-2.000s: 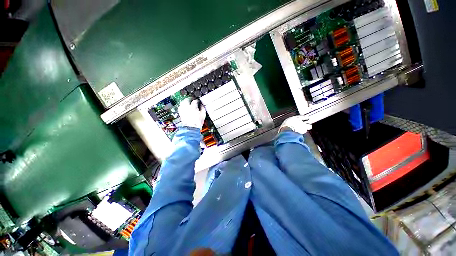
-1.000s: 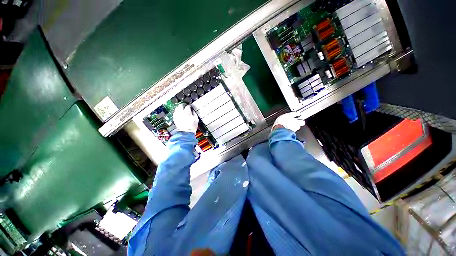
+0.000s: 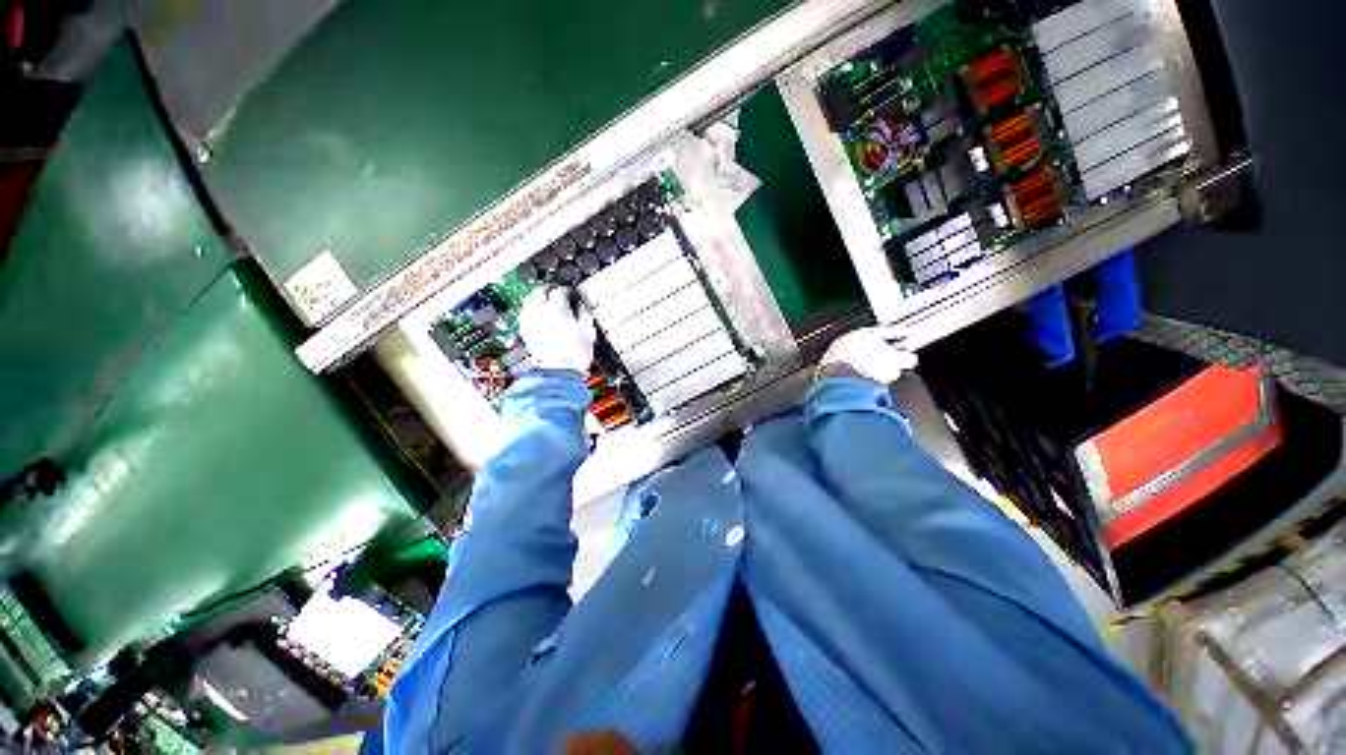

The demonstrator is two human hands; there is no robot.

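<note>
A green circuit board point(image 3: 475, 328) lies in a pale carrier frame point(image 3: 756, 280) between the conveyor rails. It carries a white ribbed heatsink block point(image 3: 664, 328), a row of black round capacitors point(image 3: 598, 241) and orange coils point(image 3: 608, 401). My gloved left hand point(image 3: 557, 331) is on the board, left of the heatsink; its fingertips are hard to see, and I cannot tell if it grips anything. My gloved right hand point(image 3: 871, 356) rests on the near rail point(image 3: 1019, 273), its fingers over the edge; its grip is unclear.
A second framed board point(image 3: 945, 140) lies on the conveyor at upper right. A crumpled white piece point(image 3: 720, 165) is between the boards. Blue handles point(image 3: 1117, 295) hang under the rail. A red-orange panel point(image 3: 1181, 438) is in a black bin. More boards point(image 3: 343, 631) lie lower left.
The view has shifted slightly. My left hand stays on the board beside the heatsink with only a small shift, and my right hand stays at the near rail. The boards keep their places.
</note>
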